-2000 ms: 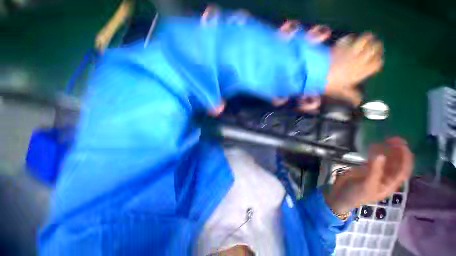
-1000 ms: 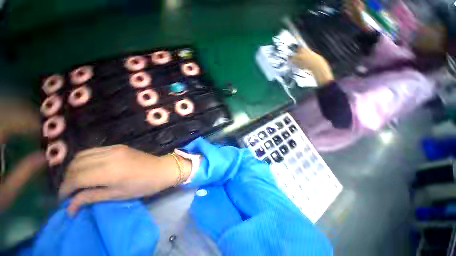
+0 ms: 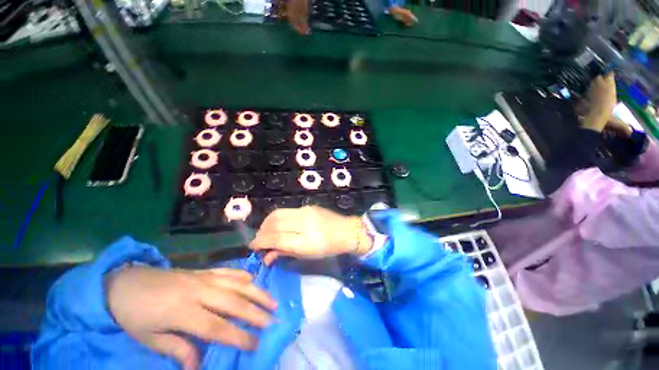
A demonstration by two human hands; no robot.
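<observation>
My left hand [image 3: 191,311] is low at left, its fingers apart over the front of my blue jacket [image 3: 426,296], with nothing in it. My right hand [image 3: 307,233] is at the near edge of the black component tray [image 3: 370,181], its fingertips closed on a fold of the jacket. The tray holds several pink watch heads [image 3: 238,209], with dark centres, and some dark round pieces. One watch display [image 3: 339,155] in the tray shows blue. A small yellow-gold item [image 3: 358,121] is in the far right corner pocket.
Left of the tray lie a smartphone [image 3: 115,154], a tan stick bundle [image 3: 82,147] and a blue stick [image 3: 31,214]. A small dark disc [image 3: 400,171], white charger [image 3: 464,149] and white pocket tray [image 3: 524,340] are at right. A person in pink [image 3: 585,231] works at far right.
My view has steadied, showing the whole black tray. My right hand is now at the jacket front, and my left hand is low at left. The arms no longer cross over the tray.
</observation>
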